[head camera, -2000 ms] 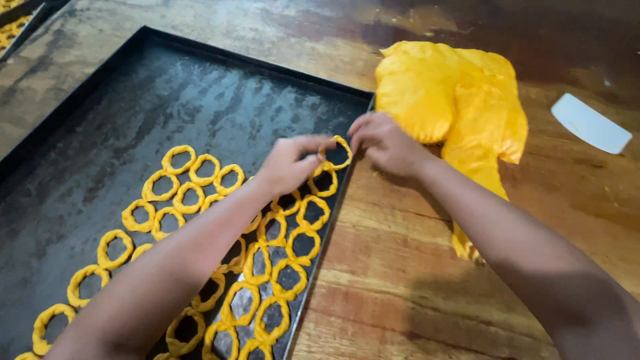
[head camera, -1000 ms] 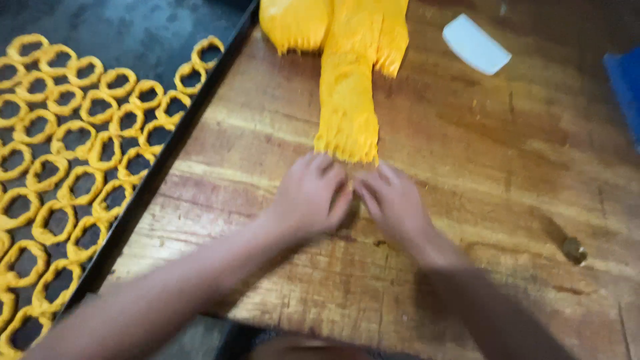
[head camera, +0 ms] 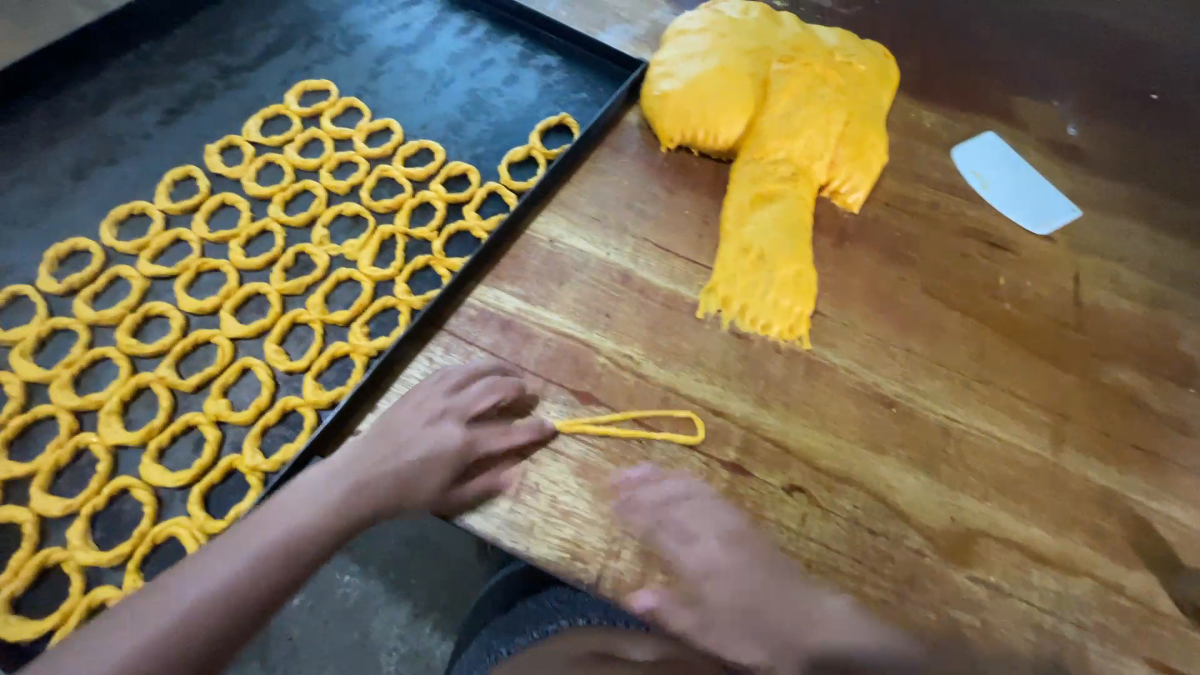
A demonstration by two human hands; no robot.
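Note:
On the wooden table, a thin strand of yellow dough [head camera: 637,427] lies doubled over, its rounded bend pointing right. My left hand [head camera: 469,436] pinches the strand's left end between thumb and fingers. Just below the strand, my right hand [head camera: 689,534] is blurred, its fingers apart and nothing seen in it. Farther back rests a large mass of yellow dough [head camera: 778,94], with a flat tongue reaching toward me and a ragged, finger-marked edge. Many braided-looking dough rings [head camera: 342,295] lie in slanting rows on the black metal tray at the left.
The black tray [head camera: 553,28] has a raised rim that runs along the left of my working spot. A white dough scraper [head camera: 1017,183] lies to the right of the dough mass. The near edge of the wooden table [head camera: 891,375] passes below my hands.
My hands have left the ragged edge of the dough, and a doubled strand now lies at my left hand. My right hand has come away from my left. The view has swung left.

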